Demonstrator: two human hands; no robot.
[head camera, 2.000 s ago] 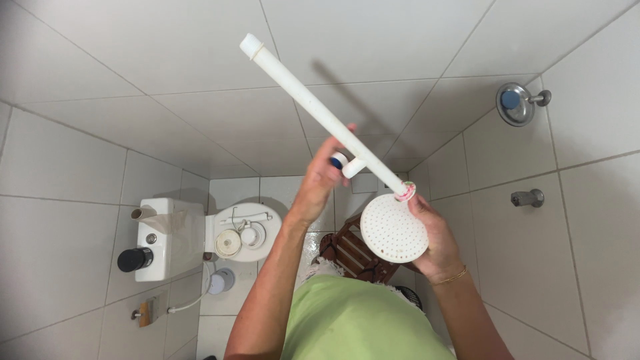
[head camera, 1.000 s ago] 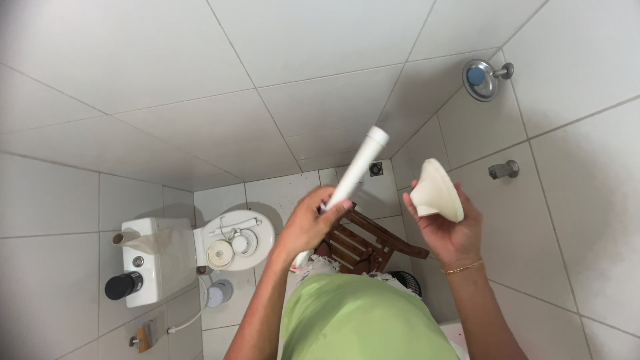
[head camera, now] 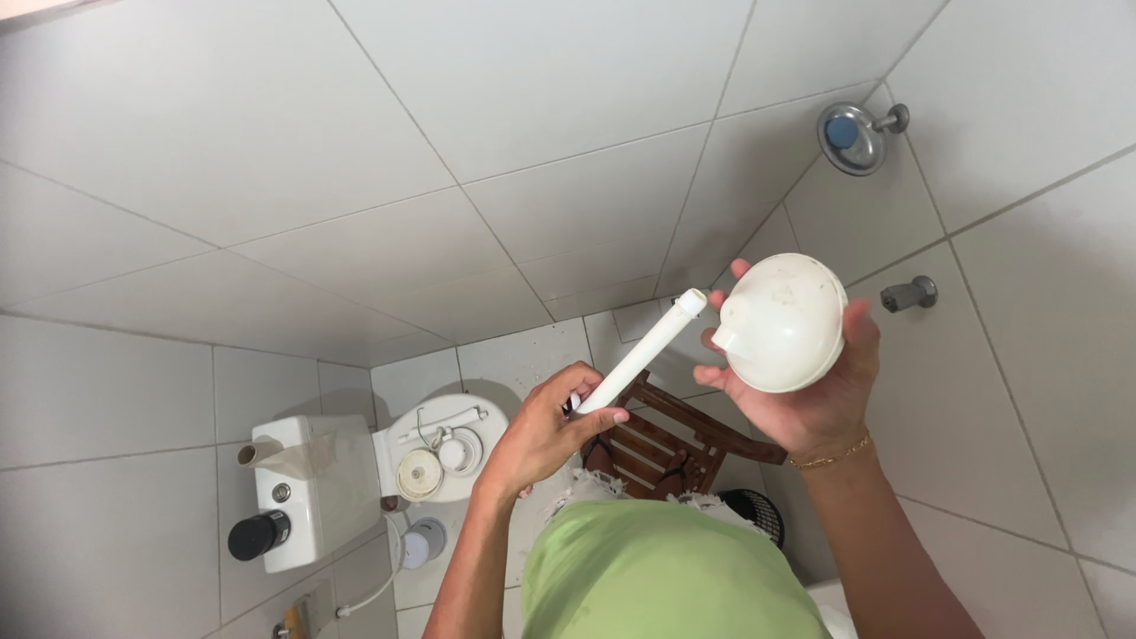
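A white plastic shower pipe (head camera: 641, 359) slants up to the right from my left hand (head camera: 559, 426), whose thumb and fingers close around its lower part. A small dark and white part shows beside those fingers. My right hand (head camera: 812, 399) holds a round white plastic shower head (head camera: 785, 324) by its rim, with the domed back and its short neck facing the camera. The pipe's collared end lies just left of the right fingers, apart from the shower head.
Left, a toilet tank (head camera: 333, 488) bears a black container (head camera: 257, 535) and a cardboard roll (head camera: 251, 455); loose parts lie on the toilet lid (head camera: 484, 413). A wooden slatted stool (head camera: 683, 426) stands below. A metal soap dish (head camera: 852, 139) and valve stem (head camera: 907, 295) project from the right wall.
The pipe and shower head were together two seconds ago and are now apart, one in each hand. Since one second ago, the shower head has turned in my right hand so its domed back shows.
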